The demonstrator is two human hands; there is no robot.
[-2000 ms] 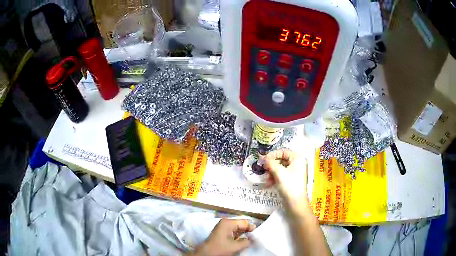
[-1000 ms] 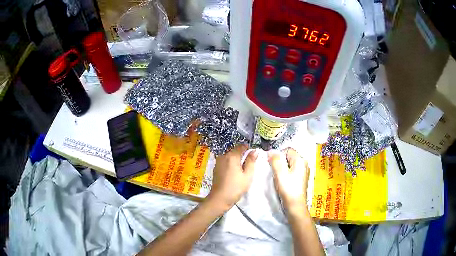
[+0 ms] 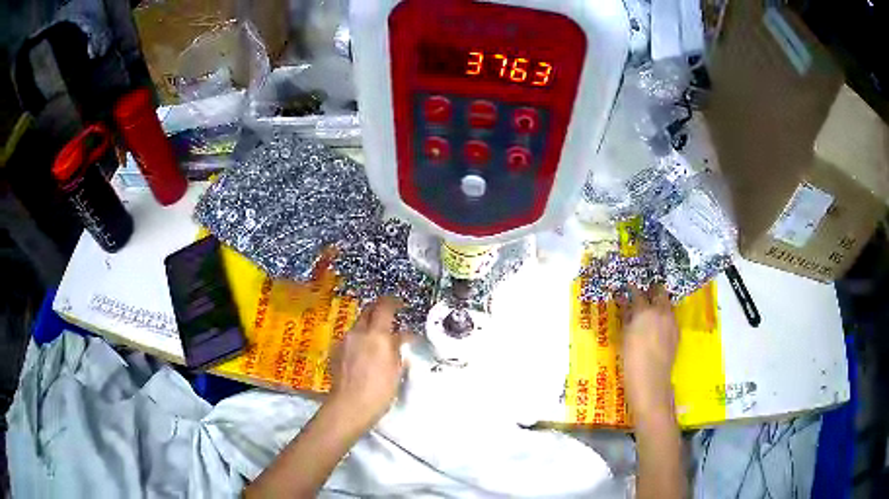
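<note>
The snap press (image 3: pixel 473 210) stands in the middle, its counter (image 3: pixel 509 68) showing 3763. Its lower die (image 3: pixel 456 324) is uncovered by cloth. My left hand (image 3: pixel 370 353) is at the near edge of the large heap of silver snap parts (image 3: pixel 292 200), fingertips among the pieces. My right hand (image 3: pixel 648 336) is at the near edge of the smaller snap heap (image 3: pixel 624 273), fingertips down in it. Whether either hand holds a piece cannot be told. The pale garment (image 3: pixel 478 458) lies over the front table edge and lap, between my forearms.
A phone (image 3: pixel 205 302) lies on the left, with a black bottle (image 3: pixel 96 200) and a red bottle (image 3: pixel 151 146) behind it. A pen-like black stick (image 3: pixel 743 295) and a cardboard box (image 3: pixel 804 229) are on the right. Yellow printed sheets (image 3: pixel 702 375) lie under both heaps.
Both hands have left the cloth at the die and moved apart, left to the large heap, right to the smaller one. The cloth has dropped back. The counter went from 3762 to 3763.
</note>
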